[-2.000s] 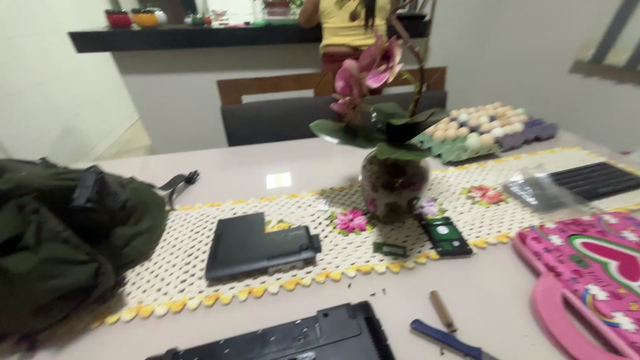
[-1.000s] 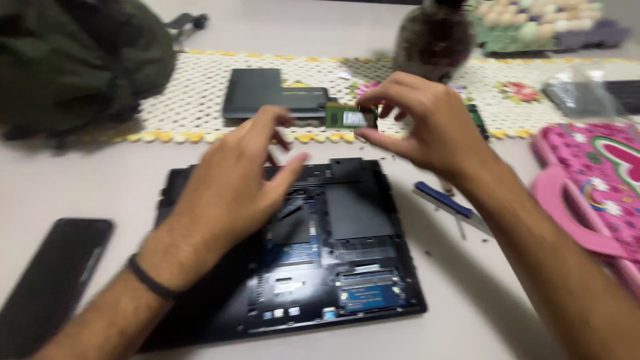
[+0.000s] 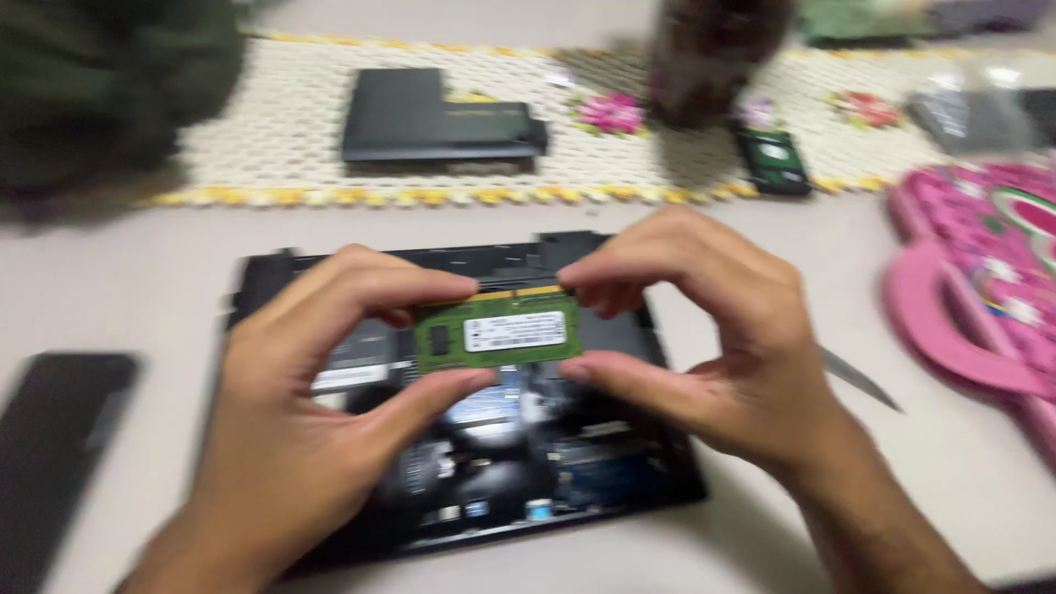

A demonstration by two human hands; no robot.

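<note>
A green laptop memory module (image 3: pixel 445 346) with gold contacts along its top edge and a white label is held up over an upturned laptop base (image 3: pixel 610 462). My left hand (image 3: pixel 313 388) grips its left end between thumb and fingers. My right hand (image 3: pixel 709 338) pinches the right end the same way. Below them the base lies with its inner boards showing; the hands hide part of it. Behind, a black laptop battery or cover part (image 3: pixel 429 124), whose kind I cannot tell, rests on a crocheted runner (image 3: pixel 272 157). A hard drive (image 3: pixel 774 161) lies to its right.
A black phone (image 3: pixel 66 462) lies at left, a dark green bag (image 3: pixel 107 91) behind it. A flower vase (image 3: pixel 714 58) stands on the runner. At right are a knife blade (image 3: pixel 862 379), a pink case with a handle (image 3: pixel 924 322) and a clear plastic bag (image 3: pixel 965 115).
One second ago my right hand held the module near the runner, with my left hand apart from it. Now the module is nearer, over the laptop base, and both hands grip it.
</note>
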